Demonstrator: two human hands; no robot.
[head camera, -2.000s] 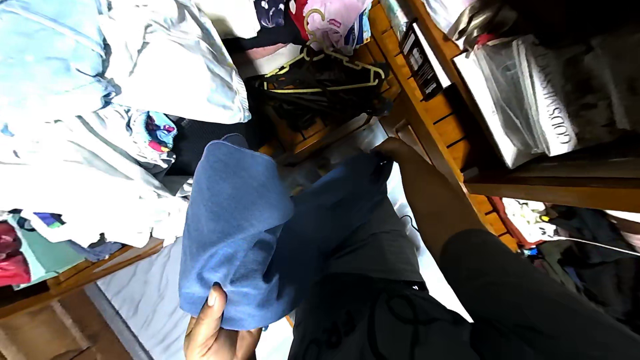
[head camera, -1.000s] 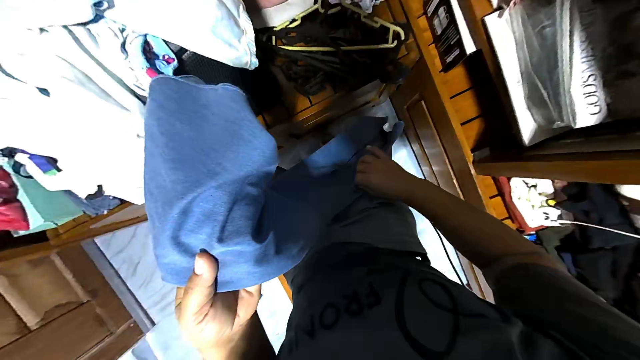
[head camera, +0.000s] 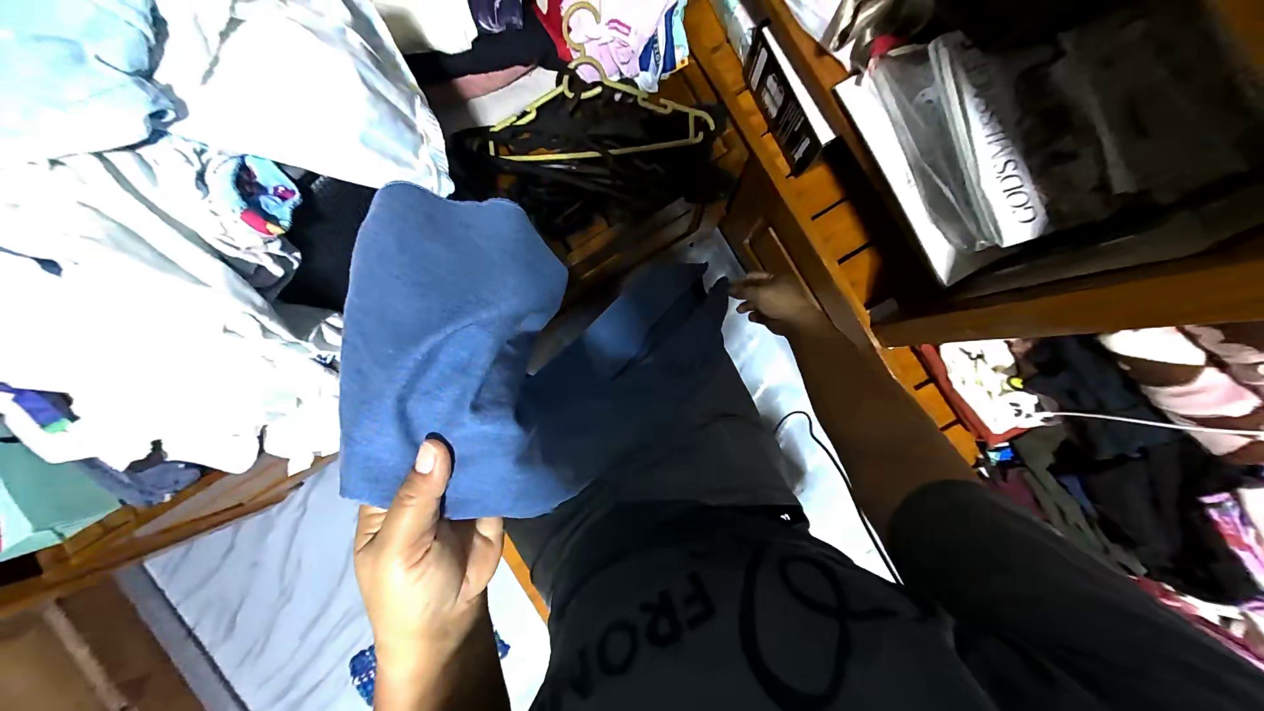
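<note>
A blue cloth garment (head camera: 444, 296) hangs spread in front of my body, its left part broad and lit, its right part in shadow. My left hand (head camera: 430, 533) pinches its lower edge, thumb on top and the fingers underneath. At the far right end of the cloth is my right hand (head camera: 775, 301), its fingertips at or just beside the dark corner; whether they grip it is not clear.
White and pale clothes (head camera: 148, 316) are heaped at the left. Yellow hangers (head camera: 602, 153) lie on dark items ahead. A wooden shelf (head camera: 1076, 296) at the right holds a plastic-wrapped package (head camera: 968, 148). More clothes (head camera: 1106, 454) lie below it.
My right hand has moved out to the right from over the cloth, where it was a second ago, to its far corner. My left hand keeps its hold on the lower edge.
</note>
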